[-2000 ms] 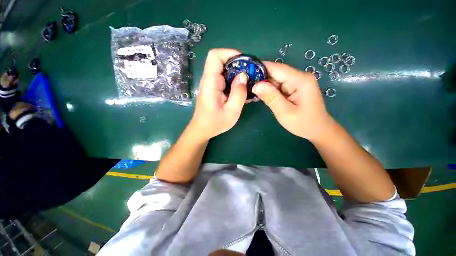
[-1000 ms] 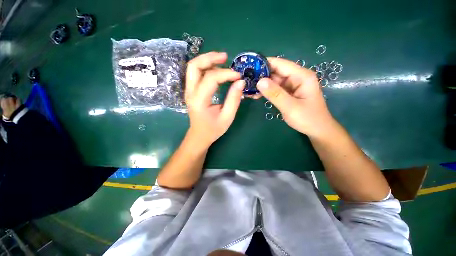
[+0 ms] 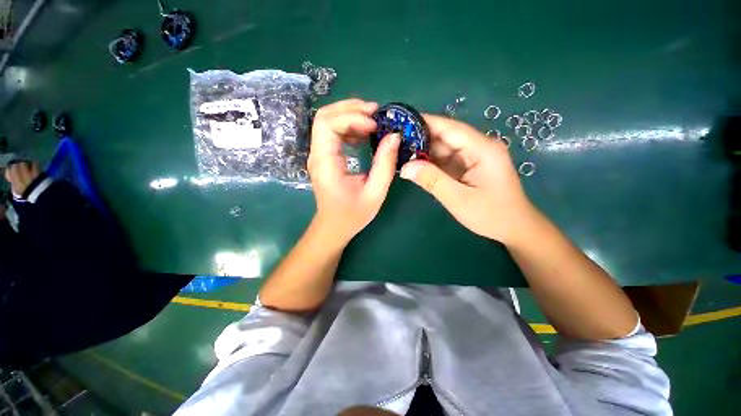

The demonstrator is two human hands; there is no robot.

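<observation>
A round black motor unit with a blue circuit board face (image 3: 398, 123) is held between both hands above the bench. My left hand (image 3: 349, 166) has its thumb on the board face near the centre and its fingers at the left rim. My right hand (image 3: 471, 175) grips the right rim, with the thumb at the lower edge beside a small red part. The centre of the unit is covered by my left thumb. Loose silvery rings (image 3: 526, 131) lie on the bench to the right.
A clear bag of rings (image 3: 280, 122) with a white label lies left of my hands, loose rings at its upper right corner. More motor units (image 3: 177, 30) lie far left. A neighbouring person's dark sleeve (image 3: 49, 219) and a blue tray (image 3: 73, 169) are at left. A cardboard box (image 3: 668, 307) is below the bench edge.
My left thumb has moved back onto the board face. The unit is tilted more and sits slightly lower in view. The units at far left have come further into view.
</observation>
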